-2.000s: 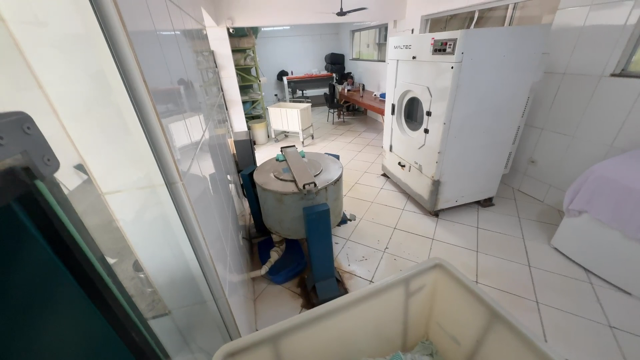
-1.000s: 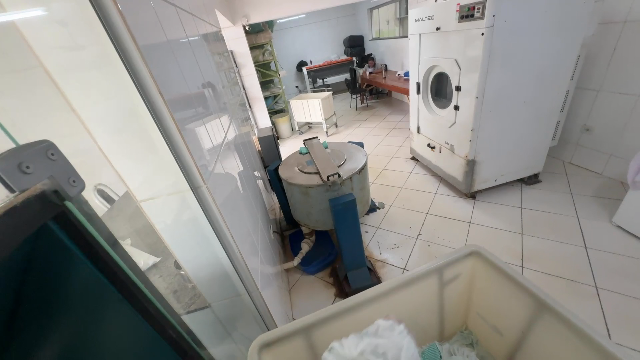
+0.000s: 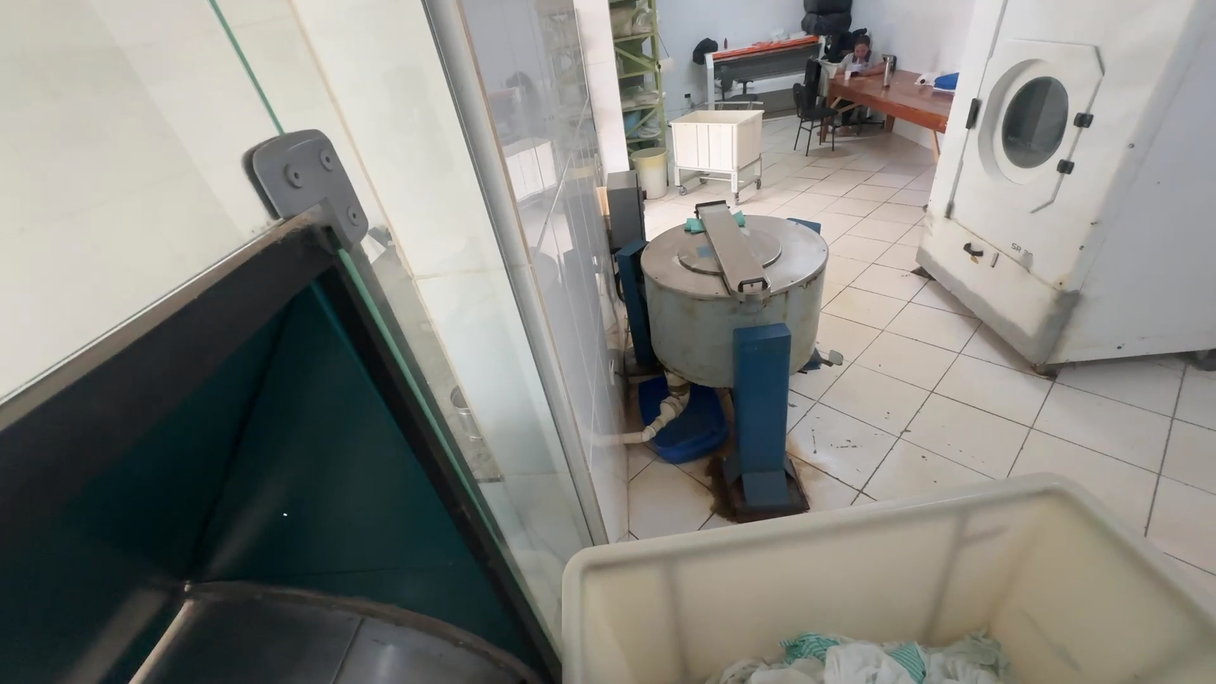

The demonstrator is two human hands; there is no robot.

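Neither of my hands shows in the head view. Closest to me at the lower right is a cream plastic bin (image 3: 807,560) with crumpled white and green-striped cloths (image 3: 855,660) at its bottom. To its left, the dark interior of an open machine or cabinet (image 3: 313,475) with a curved metal part (image 3: 313,632) fills the corner. Beyond the bin stands a round metal extractor drum (image 3: 736,328), its lid shut under a metal bar (image 3: 733,252), on blue posts (image 3: 762,408).
A blue basin (image 3: 689,432) and a white pipe (image 3: 660,423) lie beneath the drum. On the right stands a large white dryer (image 3: 1016,218). Farther back are a white wheeled cart (image 3: 717,142), a wooden table (image 3: 893,95) and a seated person (image 3: 860,62). A glass panel (image 3: 427,332) borders the left.
The view has shifted lower and closer to the bin and drum. A white bundle seen in the bin one second ago no longer shows in the same raised form.
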